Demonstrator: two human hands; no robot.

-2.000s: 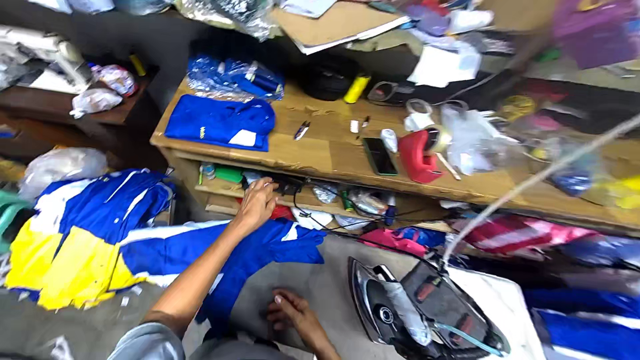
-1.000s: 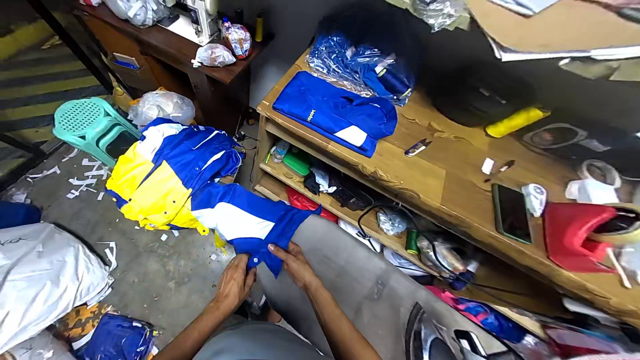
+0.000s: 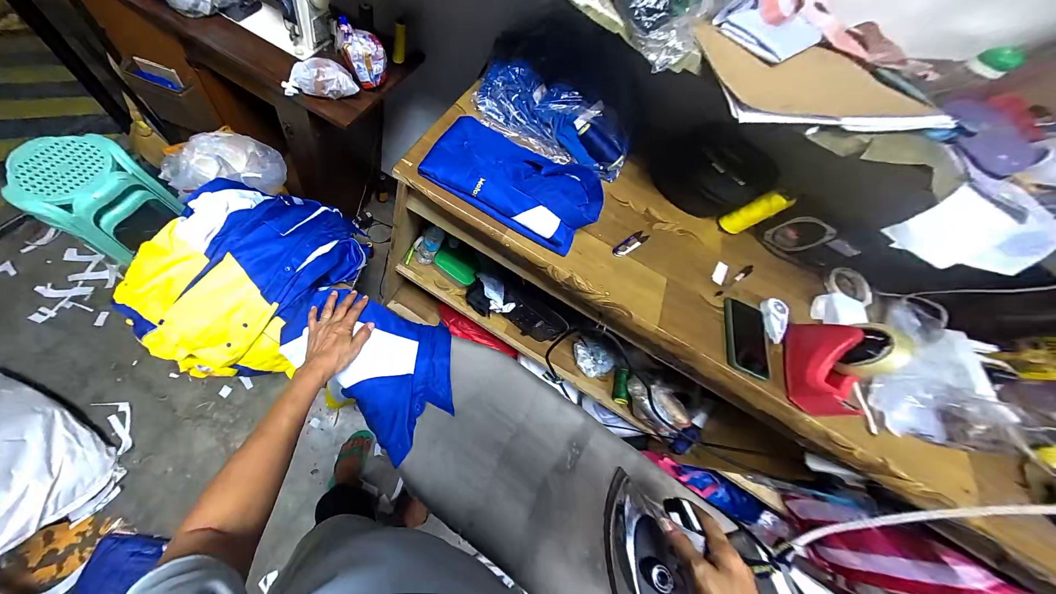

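Observation:
My left hand [image 3: 334, 334] lies flat, fingers spread, on the white panel of a blue-and-white garment [image 3: 388, 355] draped over the end of a grey ironing board [image 3: 511, 445]. Beyond it, the garment runs into a heap of blue, yellow and white clothing [image 3: 239, 289]. At the lower right, my right hand [image 3: 709, 557] is on the handle of a steam iron [image 3: 652, 536], its fingers curled around it. The iron is at the right part of the board, well apart from the garment. A folded blue garment [image 3: 511, 186] rests on the wooden table behind.
The wooden table [image 3: 660, 289] holds a smartphone [image 3: 747, 338], a red tape dispenser [image 3: 817, 367] and a yellow thread spool [image 3: 755, 213]. Cables hang near its lower shelf. A pale hose [image 3: 924, 516] crosses at lower right. Green plastic stools [image 3: 62, 173] and a white sack [image 3: 49, 454] stand at left.
Both hands were together on the garment's end a second ago. My left hand now lies flat on its white panel, and my right hand has moved right and taken hold of the iron.

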